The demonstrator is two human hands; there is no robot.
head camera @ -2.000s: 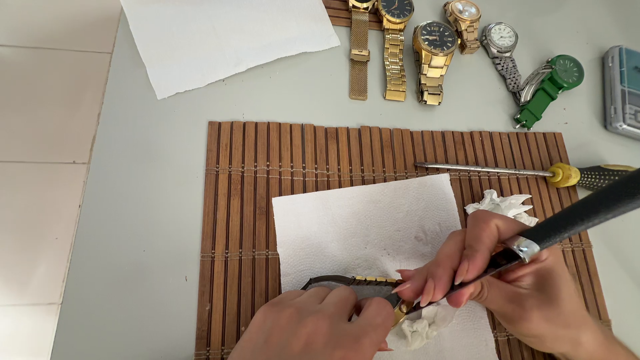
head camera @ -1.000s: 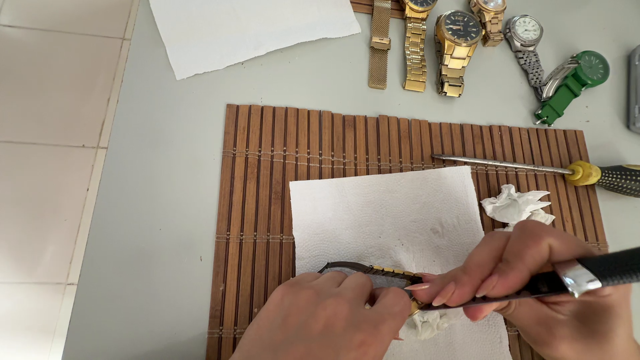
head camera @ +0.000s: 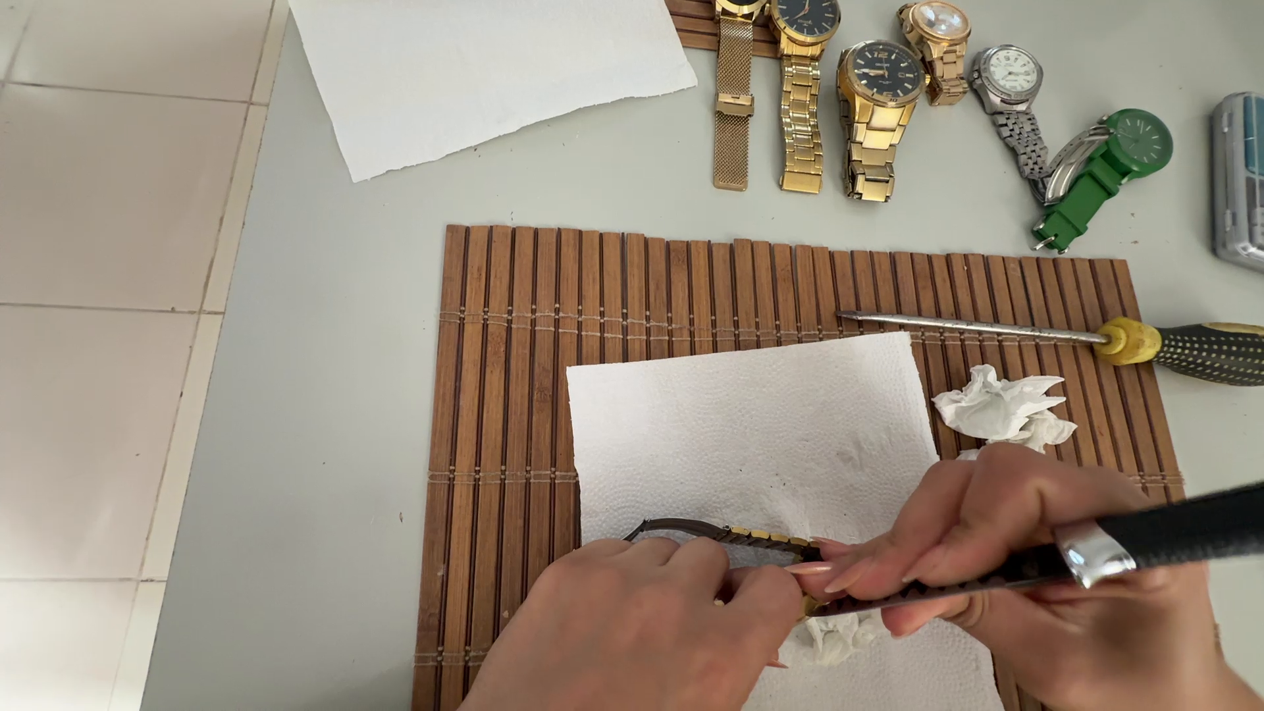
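My left hand (head camera: pixel 652 622) holds a watch with a dark and gold metal bracelet (head camera: pixel 760 538) over a white paper towel (head camera: pixel 741 425); its fingers hide most of the case. My right hand (head camera: pixel 1047 563) grips a black-handled knife (head camera: pixel 1175 538) with a silver collar. The blade runs left under the fingers, and its tip end meets the watch beside my left fingertips. Exactly where the tip touches is hidden. A crumpled piece of tissue (head camera: pixel 839 637) lies just below the watch. The towel rests on a brown bamboo mat (head camera: pixel 509 395).
A screwdriver with a yellow and black handle (head camera: pixel 1131 341) lies across the mat's upper right, above crumpled tissue (head camera: pixel 997 405). Several watches (head camera: pixel 884 74) line the back, one with a green strap (head camera: pixel 1081 207). White paper (head camera: pixel 494 79) lies upper left, a clear plastic case (head camera: pixel 1239 178) far right.
The knife handle has tilted lower, nearer level, than two seconds ago. Both hands stay at the watch. The view has shifted somewhat.
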